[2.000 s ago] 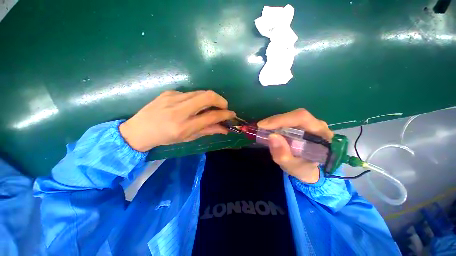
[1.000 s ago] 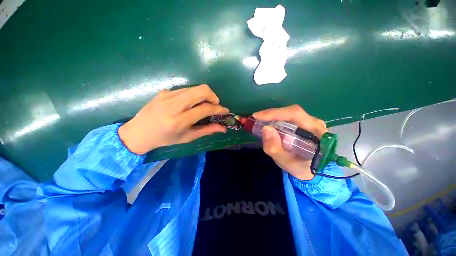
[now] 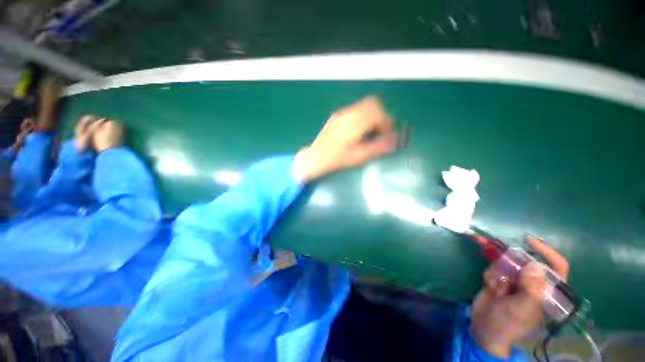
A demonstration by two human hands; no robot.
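My right hand (image 3: 513,304) holds the glue syringe (image 3: 534,279), a clear pinkish barrel with a dark red front. Its tip points up-left and lies at the lower end of the crumpled white tissue (image 3: 460,200). My left hand (image 3: 350,140) is blurred and raised over the green work surface (image 3: 311,233), with fingers closed together. A small dark workpiece (image 3: 403,136) shows blurred at its fingertips. Details of the workpiece cannot be made out.
A white strip (image 3: 318,67) crosses the top, with a darker green area beyond it holding blurred small items. At the left, another person's blue sleeves (image 3: 106,205) and hands (image 3: 99,133) are at the same surface. The syringe's pale hose (image 3: 587,343) curls at the lower right.
The view has shifted forward and left. My left hand has moved away from the syringe with the workpiece, toward the white strip. My right hand has moved right, bringing the tip to the tissue.
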